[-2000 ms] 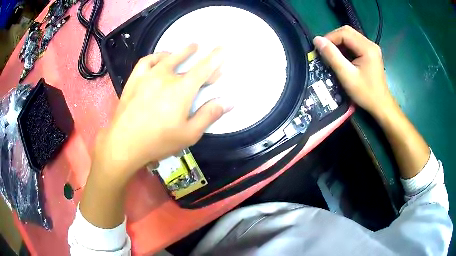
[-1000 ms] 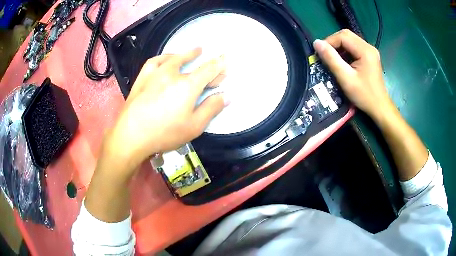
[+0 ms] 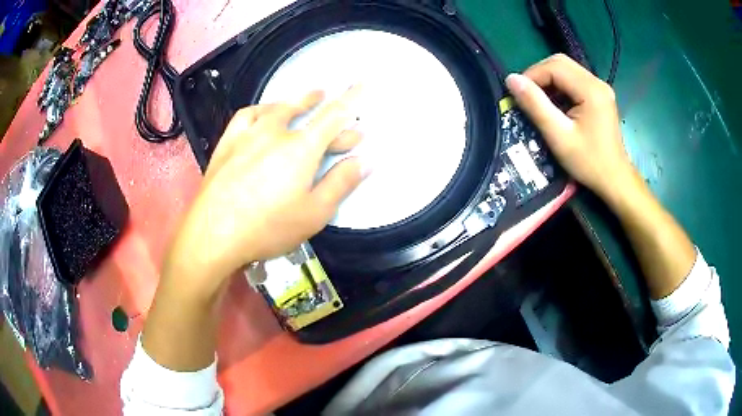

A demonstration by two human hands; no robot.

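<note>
The square black housing [image 3: 382, 284] lies on the red-pink tabletop with a large white round disc [image 3: 407, 122] inside it. My left hand [image 3: 268, 171] is over the disc's left part, fingers spread, fingertips at the disc's surface; it holds nothing that I can see. My right hand [image 3: 578, 122] is at the housing's right edge, thumb and bent fingers by the upper end of the control board [image 3: 527, 166]; whether it grips the edge is hidden. The yellow-edged power supply board [image 3: 297, 288] sits at the near left corner, partly under my left wrist.
A black tray of dark screws [image 3: 81, 215] stands at left, beside a clear plastic bag of black parts [image 3: 37, 276]. Circuit boards [image 3: 69, 77] lie at the far left. A looped black cord [image 3: 154, 73] lies behind the housing. The electric screwdriver [image 3: 560, 32] lies on the green bench [image 3: 683, 122].
The housing has shifted slightly in the picture, nearer to me. Both hands keep nearly the same pose, left on the disc and right at the edge.
</note>
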